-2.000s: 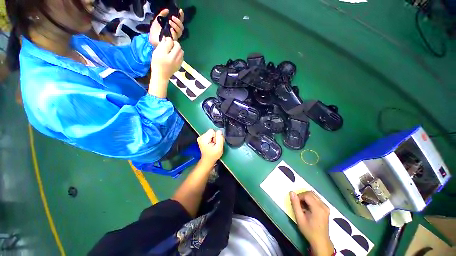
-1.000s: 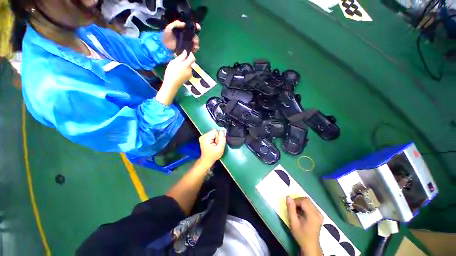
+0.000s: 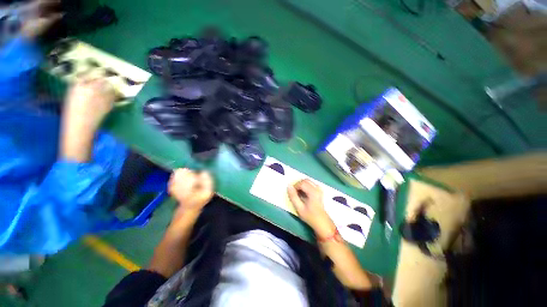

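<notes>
A white liner sheet (image 3: 354, 216) with several black half-round pads lies on the green bench. My right hand (image 3: 310, 207) rests on the sheet with its fingers curled down; a small dark patch shows at the fingers, and blur hides whether it is a held pad. A pale yellowish patch shows beside these fingers. My left hand (image 3: 191, 187) is curled at the bench's near edge, left of the sheet; I cannot tell if it holds anything. A heap of glossy black oval housings (image 3: 231, 99) lies beyond both hands.
A screw feeder (image 3: 378, 141) stands right of the heap, with an electric screwdriver (image 3: 388, 207) beside it. A carton (image 3: 429, 201) with black parts is at right. A yellow rubber band (image 3: 298, 144) lies near the heap. A co-worker's blue sleeve (image 3: 30, 180) and hand are at left, over another pad sheet.
The view has swung right, so the heap and feeder sit further left and the carton shows more. The co-worker's hand is now down at their sheet. My hands keep roughly their places on the bench.
</notes>
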